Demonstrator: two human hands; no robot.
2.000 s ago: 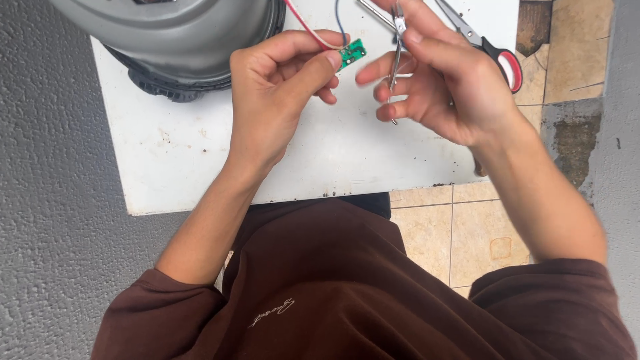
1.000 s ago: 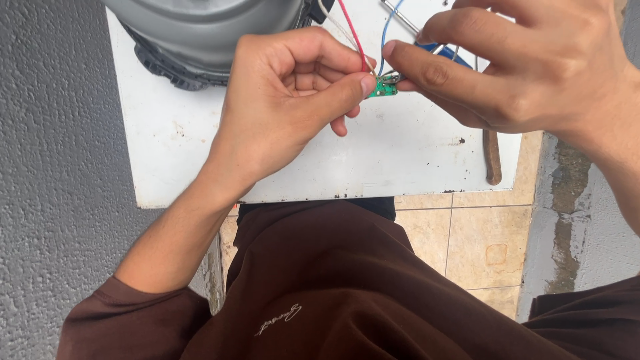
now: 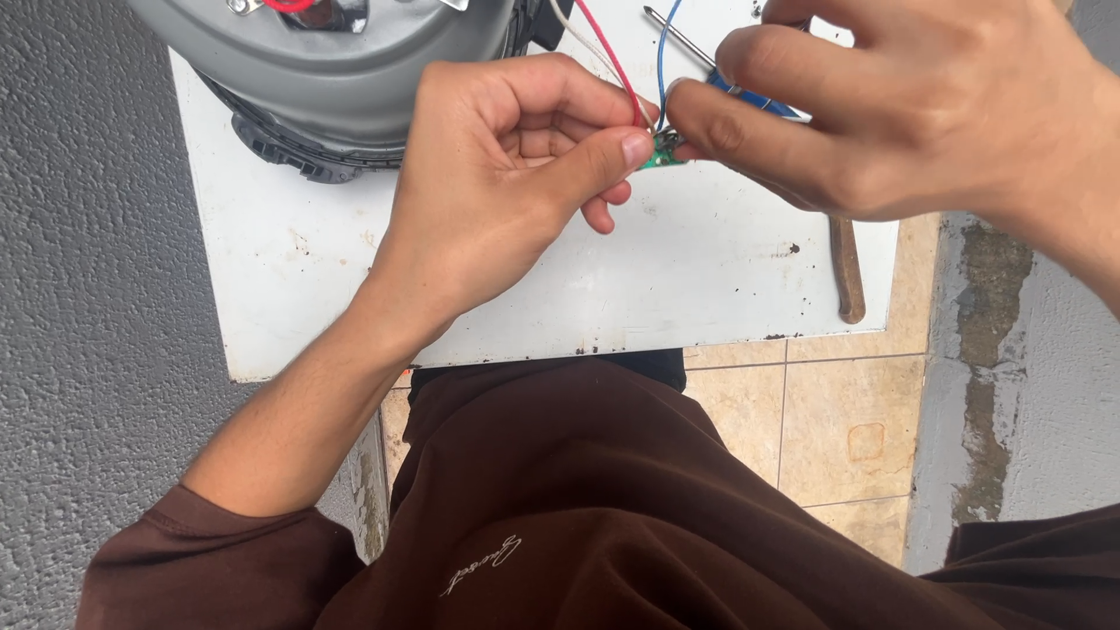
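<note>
My left hand (image 3: 516, 166) pinches a small green circuit board (image 3: 661, 156) between thumb and index finger. A red wire (image 3: 605, 42), a whitish wire (image 3: 577, 37) and a blue wire (image 3: 662, 66) run up from it. My right hand (image 3: 840, 114) is at the board's right side, fingers bent. A small piece of metal, seemingly the tip of a scissor-like tool (image 3: 669, 138), shows at the board by its fingertips; the hand hides most of the tool. Behind that hand lies a screwdriver (image 3: 681, 39) with a blue handle.
A grey rounded appliance housing (image 3: 367, 96) with a black rim stands on the white tabletop (image 3: 560, 306) at upper left. A brown wooden handle (image 3: 846, 271) lies near the table's right edge. A grey textured surface (image 3: 96, 262) is at left, floor tiles (image 3: 840, 429) beyond the front edge.
Two seconds ago my right hand was apart from the board, with the scissor-like metal tool plainly in its fingers. It has since come against the board's right side. My left hand still holds the board.
</note>
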